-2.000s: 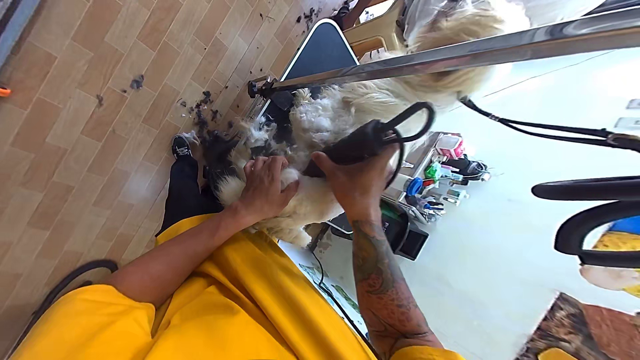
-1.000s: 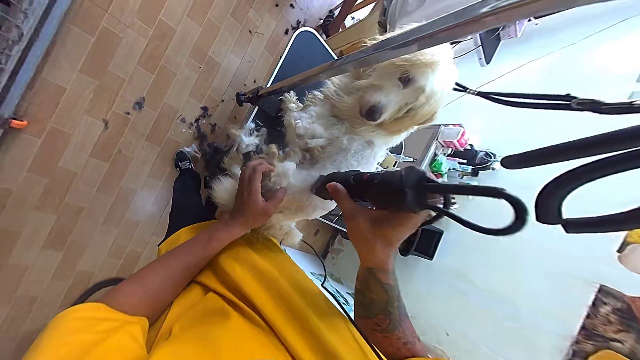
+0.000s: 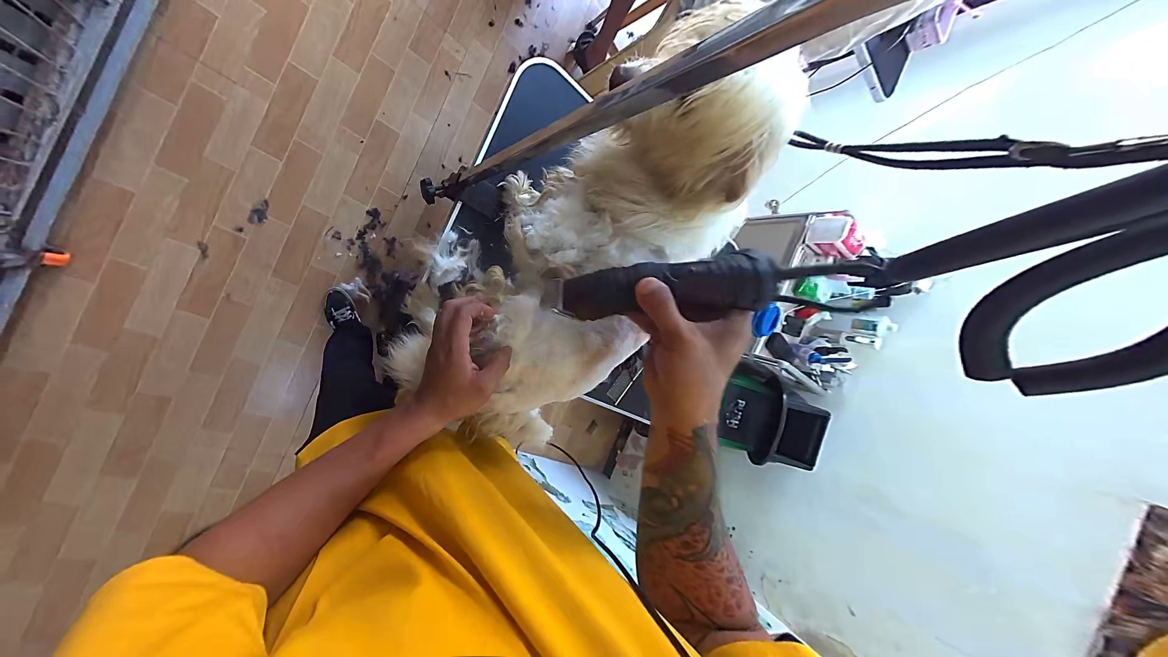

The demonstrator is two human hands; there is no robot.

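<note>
A cream-coated dog point(image 3: 584, 351) is on a black-topped grooming table point(image 3: 538, 109) with a pale edge. My right hand point(image 3: 684, 324) is closed around a black corded hair clipper point(image 3: 671, 283), its blade end against the dog's short-clipped coat. My left hand point(image 3: 461, 360) lies on the dog's shaggy lower part, with fingers curled around what looks like a leg; fur hides part of the grip. Loose pale fur point(image 3: 456, 260) lies beside the legs. The dog's head point(image 3: 712, 137) is turned away, partly behind a metal bar.
The metal bar point(image 3: 675, 78) crosses above the table. Black straps point(image 3: 958, 151) and a padded black loop point(image 3: 1086, 365) hang at right. Beyond the dog are a shelf of bottles and tools point(image 3: 821, 351) and a black bin point(image 3: 757, 420). Dark hair clumps point(image 3: 370, 246) litter the tiled floor.
The dog's face was toward me a second ago and is now turned away. The clipper has shifted slightly along its coat, still in my right hand. My left hand has stayed on the dog.
</note>
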